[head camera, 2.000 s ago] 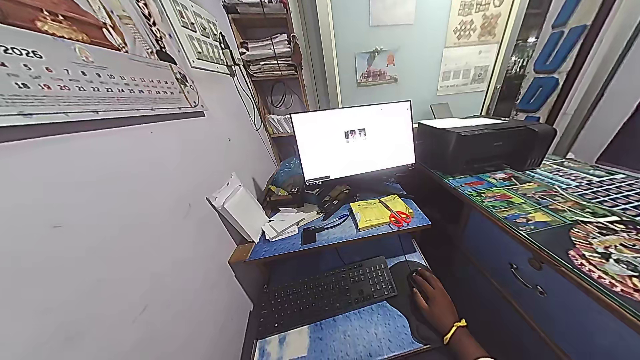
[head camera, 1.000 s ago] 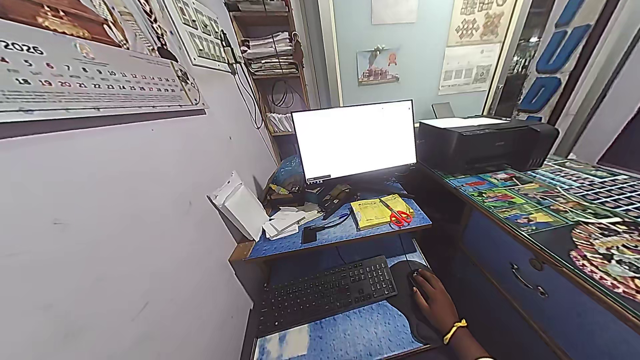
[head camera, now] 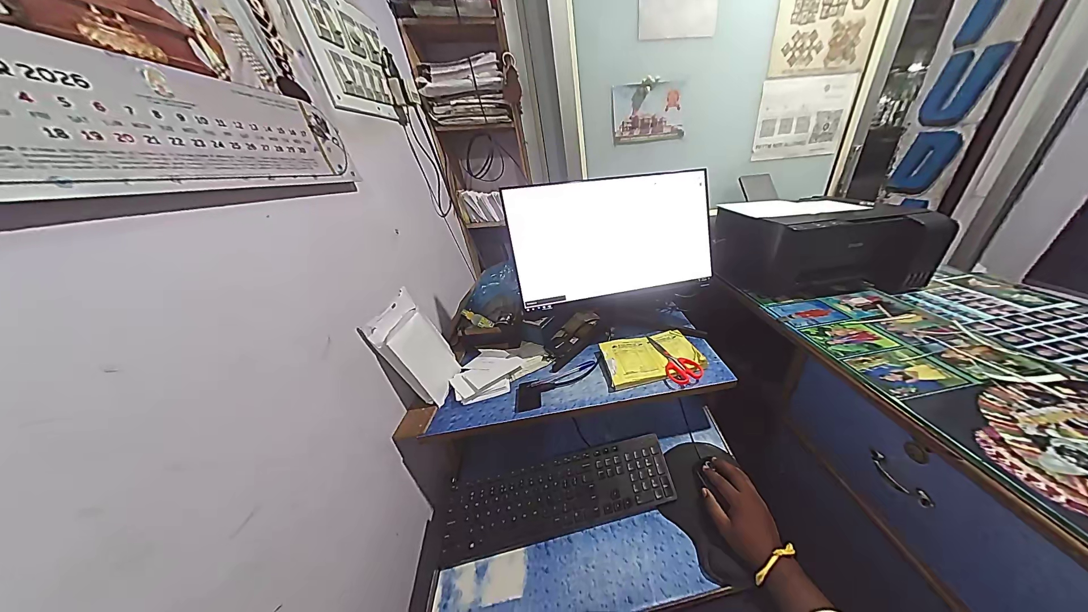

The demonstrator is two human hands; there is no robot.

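Note:
My right hand point(head camera: 741, 512), with a yellow band at the wrist, rests over a dark computer mouse point(head camera: 705, 473) on a black mouse pad point(head camera: 687, 510). The mouse is mostly hidden under the fingers. Left of the hand lies a black keyboard point(head camera: 557, 495) on the blue pull-out tray point(head camera: 595, 565). Above and behind them a monitor point(head camera: 608, 240) shows a mostly white screen. On the upper desk shelf, red-handled scissors point(head camera: 682, 369) lie on a yellow paper pad point(head camera: 633, 362). My left hand is out of view.
White papers point(head camera: 489, 374) and a white box point(head camera: 410, 348) stand at the shelf's left, by the wall. A black printer point(head camera: 837, 246) sits on the counter at right, whose top point(head camera: 926, 408) is covered with photo prints. A wall calendar point(head camera: 170, 127) hangs at upper left.
The small picture seen mid-screen two seconds ago is gone, leaving the screen mostly white. My right hand stays at the mouse with no plain move.

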